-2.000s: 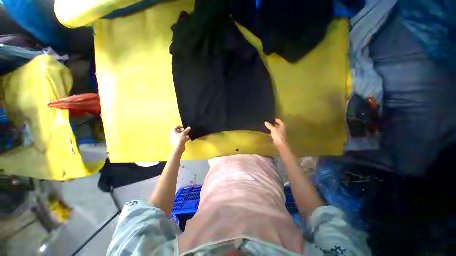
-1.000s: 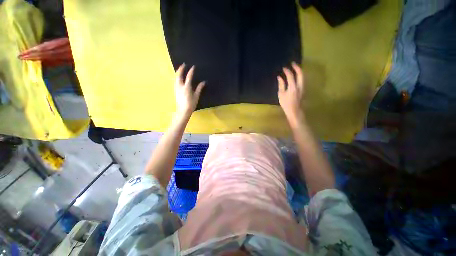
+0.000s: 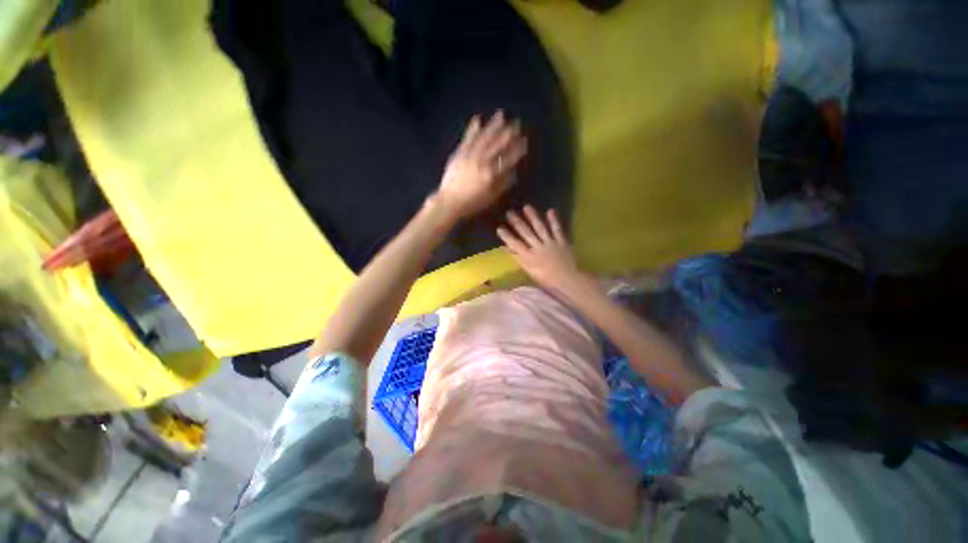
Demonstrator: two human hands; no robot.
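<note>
A black garment [image 3: 350,138] lies flat on the yellow ironing table cover [image 3: 658,138], its near edge close to the table's front edge. My left hand [image 3: 484,164] rests flat on the garment right of its middle, fingers apart, slightly blurred. My right hand [image 3: 539,246] lies lower, at the garment's near right edge, palm down with fingers spread. Neither hand grips anything. The garment's far end is cut off by the top of the picture.
A dark iron-like object [image 3: 796,149] is at the table's right end. A blue plastic crate [image 3: 403,382] is below the front edge. Crinkled blue plastic [image 3: 642,419] lies low on the right. A second yellow-covered surface [image 3: 80,329] and a red cloth [image 3: 90,242] are on the left.
My left hand has moved from the garment's left edge rightward onto its right part. My right hand has moved down and inward to the near edge. The view has tilted.
</note>
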